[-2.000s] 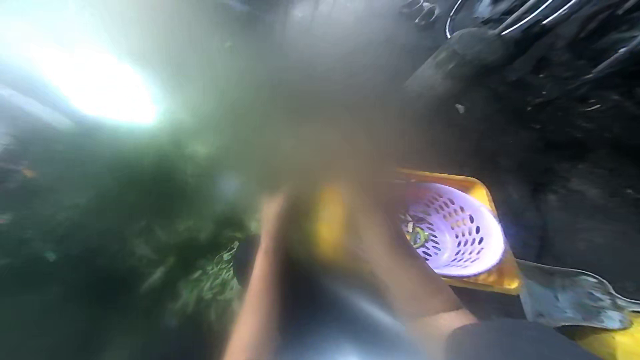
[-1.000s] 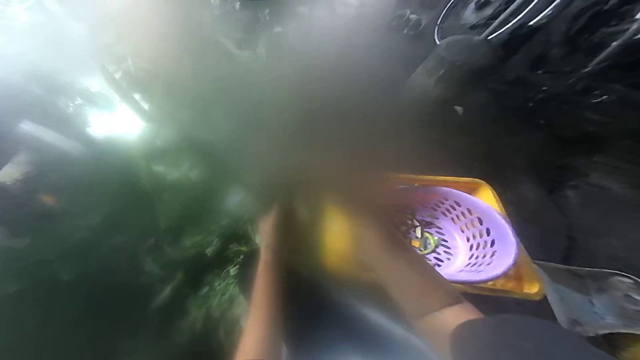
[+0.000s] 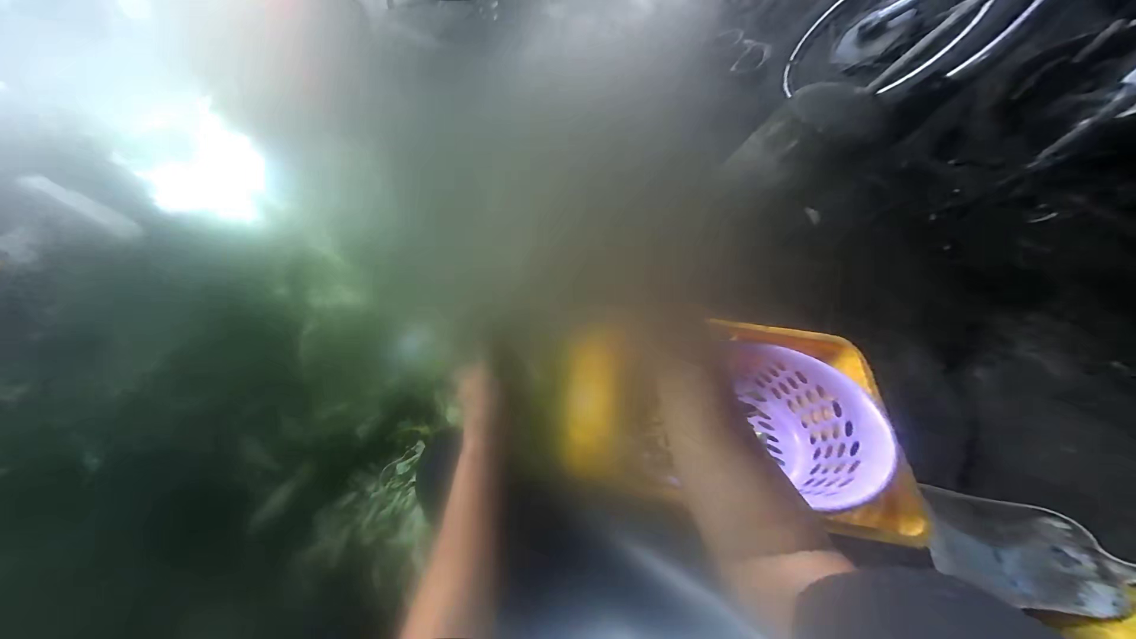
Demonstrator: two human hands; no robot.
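Observation:
A foggy smear covers the middle of the head view and hides most of both hands. My left hand (image 3: 477, 390) fades into the blur beside green leafy plants (image 3: 390, 497); its fingers cannot be made out. My right forearm crosses in front of a purple perforated plastic basket (image 3: 834, 426), and my right hand (image 3: 683, 355) is lost in the haze. The basket sits in a yellow plastic crate (image 3: 896, 515). Whether either hand holds anything cannot be seen.
Dark ground lies beyond the crate. Curved pale hoops or tubes (image 3: 932, 53) are at the upper right. A greyish, stained flat object (image 3: 1021, 550) lies right of the crate. Bright glare (image 3: 209, 169) fills part of the upper left.
My right forearm now covers the small items that showed inside the purple basket a second ago. Nothing else has plainly changed.

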